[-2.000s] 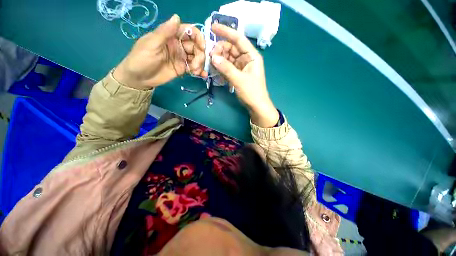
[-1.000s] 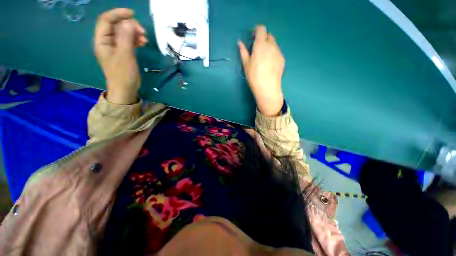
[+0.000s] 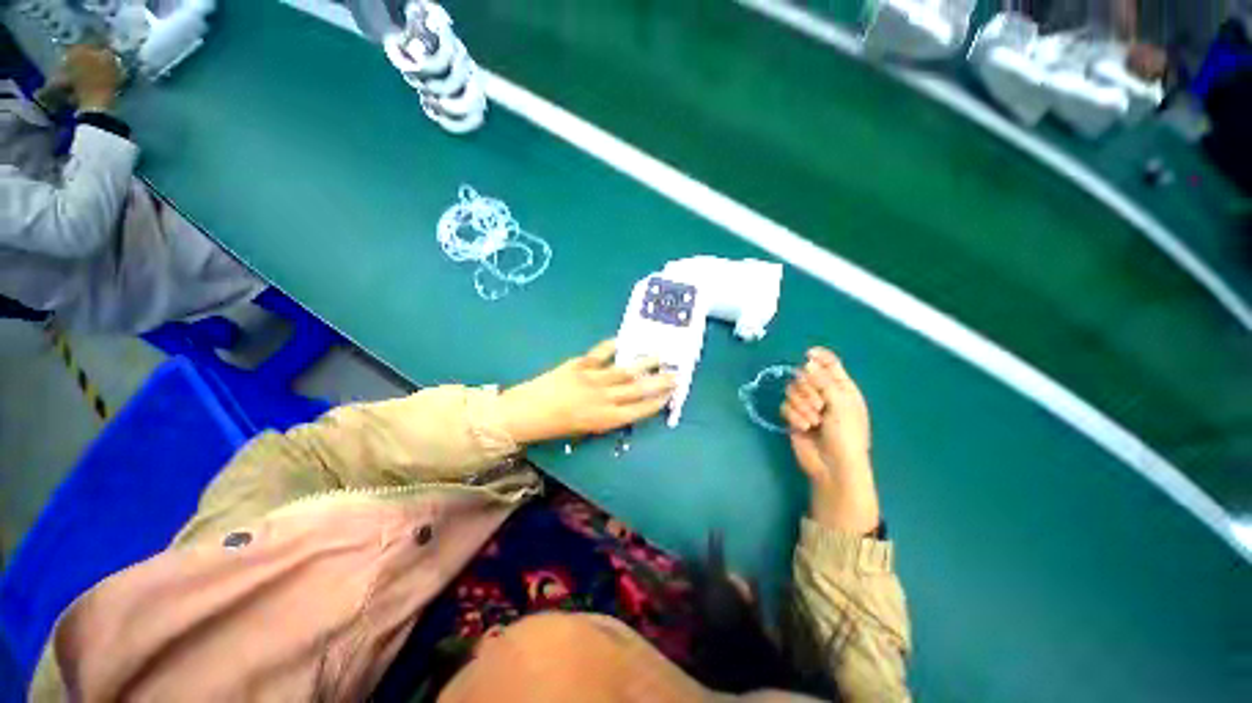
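Observation:
A white camera housing point(image 3: 662, 334) with a dark square face lies on the green bench. Its angled white bracket point(image 3: 746, 291) points right. My left hand point(image 3: 593, 396) rests flat on the housing's lower end, fingers spread over it. Small wire ends point(image 3: 622, 442) show just below my left hand. My right hand point(image 3: 827, 412) is to the right of the housing, fingers curled on a thin pale-blue ring point(image 3: 763, 397). A tangled pile of similar rings point(image 3: 483, 236) lies up and left of the housing.
Stacked white round covers point(image 3: 442, 72) stand near the white belt edge point(image 3: 659, 181). White housings point(image 3: 1050, 76) stand beyond the conveyor. Another person's hand point(image 3: 94, 77) works at white parts at top left. A blue bin point(image 3: 131, 481) is at lower left.
The view has shifted, showing more bench and belt. My left hand has come down onto the housing. My right hand, empty a second ago, now holds a ring. The housing's dark face shows again.

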